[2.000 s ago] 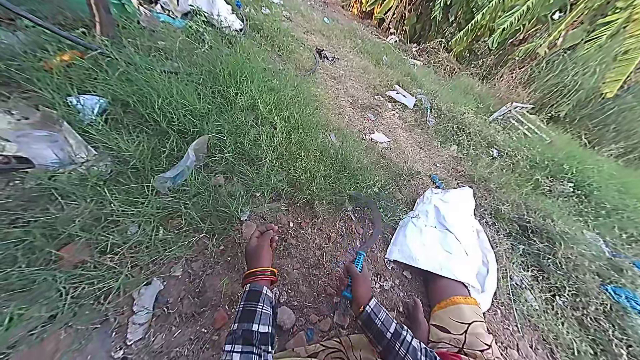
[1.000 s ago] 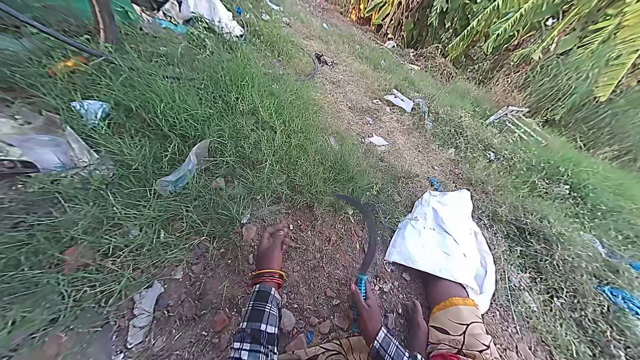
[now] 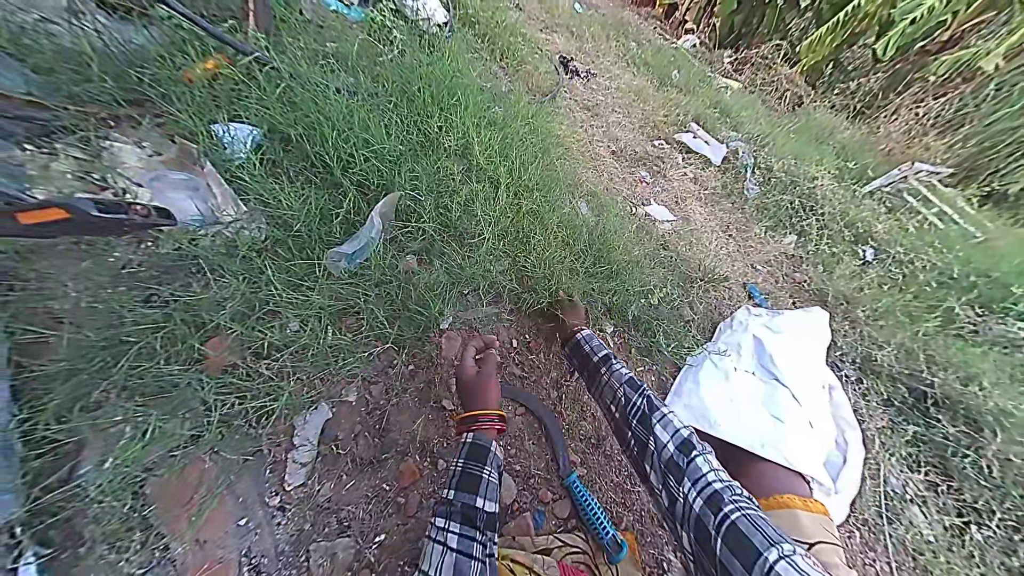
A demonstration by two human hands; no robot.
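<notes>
My left hand (image 3: pixel 478 372), with red and yellow bangles at the wrist, is held over the dirt at the grass edge, its fingers curled; whether it holds anything is unclear. A sickle (image 3: pixel 552 428) with a curved dark blade and a blue handle lies on the ground between my arms. My right hand (image 3: pixel 570 318) reaches past it to the base of the green grass (image 3: pixel 512 200), its fingers partly hidden in shadow and blades. To the right, a white sheet or sack (image 3: pixel 768 384) covers part of my leg.
Stones and broken brick (image 3: pixel 192 496) lie in the soil at lower left. A clear plastic scrap (image 3: pixel 364 236) rests in the grass. A dark object with an orange patch (image 3: pixel 80 216) juts in from the left. Litter (image 3: pixel 702 144) dots the dry path; a pale frame (image 3: pixel 920 180) lies farther right.
My right hand held the sickle by its handle in the earlier frames; it has let go and moved forward to the grass. The sickle now lies on the ground. The dark object has come in at left.
</notes>
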